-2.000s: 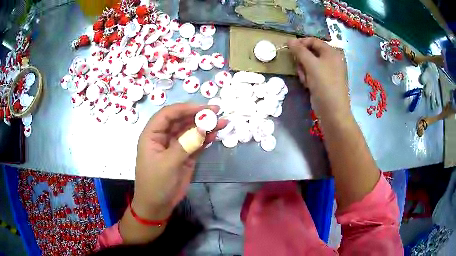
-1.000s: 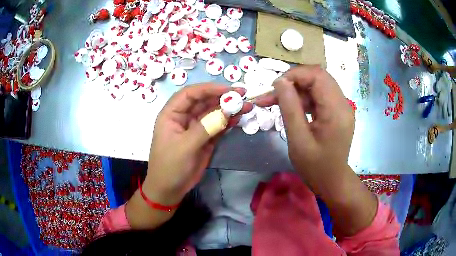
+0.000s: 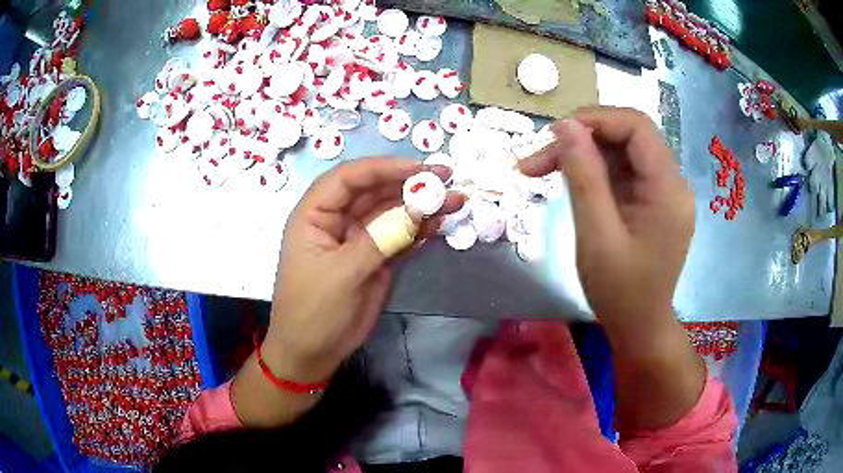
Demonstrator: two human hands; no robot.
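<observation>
My left hand (image 3: 347, 236) holds a white disc (image 3: 425, 195) between thumb and fingers. The disc has a small red mark on its face. A pale yellow wrap (image 3: 392, 231) covers the left thumb. My right hand (image 3: 619, 199) is to the right, thumb and finger pinched on a thin, pale stick (image 3: 536, 151), whose tip is hard to make out over the discs. Blank white discs (image 3: 488, 171) lie heaped behind and between my hands. The round white glue dish (image 3: 537, 73) sits on the brown cardboard pad (image 3: 486, 66).
Red-marked discs (image 3: 268, 97) lie heaped at back left, red figures (image 3: 185, 30) behind them. A tan ring (image 3: 91, 120) is at far left. A dark board (image 3: 610, 35) lies behind the cardboard. Small red pieces (image 3: 726, 180) lie at right. A crate of red-and-white pieces (image 3: 120, 369) is below left.
My right hand first came from the glue dish to the held disc, and has now drawn back right with the stick. The left hand has stayed nearly still over the last second.
</observation>
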